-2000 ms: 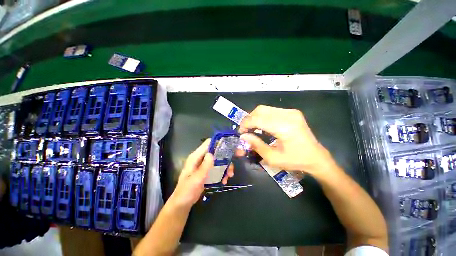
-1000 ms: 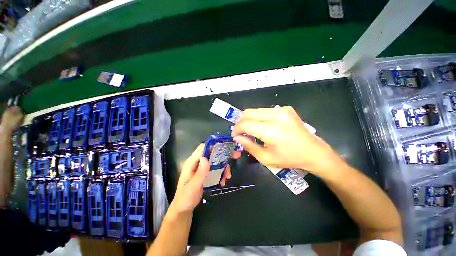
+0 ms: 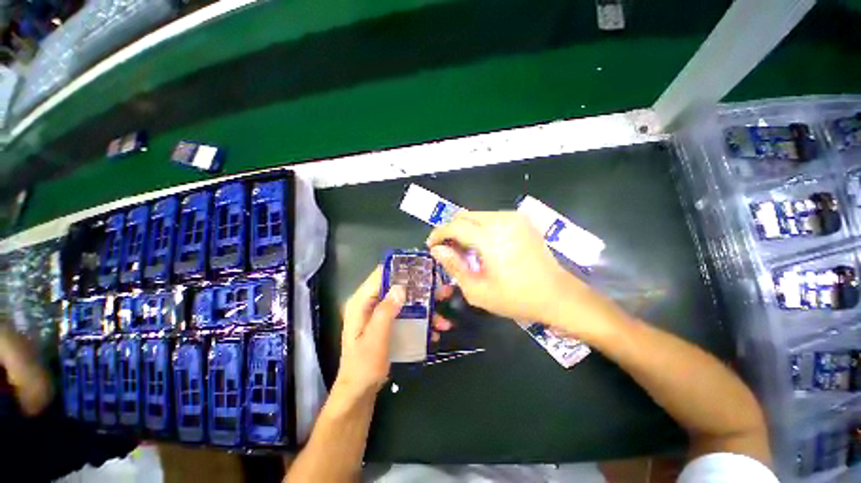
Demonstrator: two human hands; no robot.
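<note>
My left hand (image 3: 369, 327) holds a part-assembled phone (image 3: 410, 304), a blue rim around a pale board, keypad half up and screen half towards me. My right hand (image 3: 510, 262) is just right of the phone's top edge, thumb and forefinger pinched together; whether something small is between them I cannot tell. Loose phone boards lie on the dark mat: one board (image 3: 422, 204) above the hands, another board (image 3: 564, 233) behind the right hand, and a third board (image 3: 559, 346) partly under the right wrist. Thin tweezers (image 3: 458, 356) lie right of the held phone's lower end.
A black housing tray (image 3: 291, 311) with blue housings stands at left, whitish liner (image 3: 310, 231) at its edge. A clear tray (image 3: 703, 203) with dark modules is at right. Beyond the white rail (image 3: 491, 152), phones lie on the green belt (image 3: 425, 113). Another person's blurred hand (image 3: 24, 370) is at far left.
The left hand has turned the phone more upright. The right hand has shifted slightly and uncovered the board behind it. Another person's hand has moved lower at far left. Belt phones have shifted left in view.
</note>
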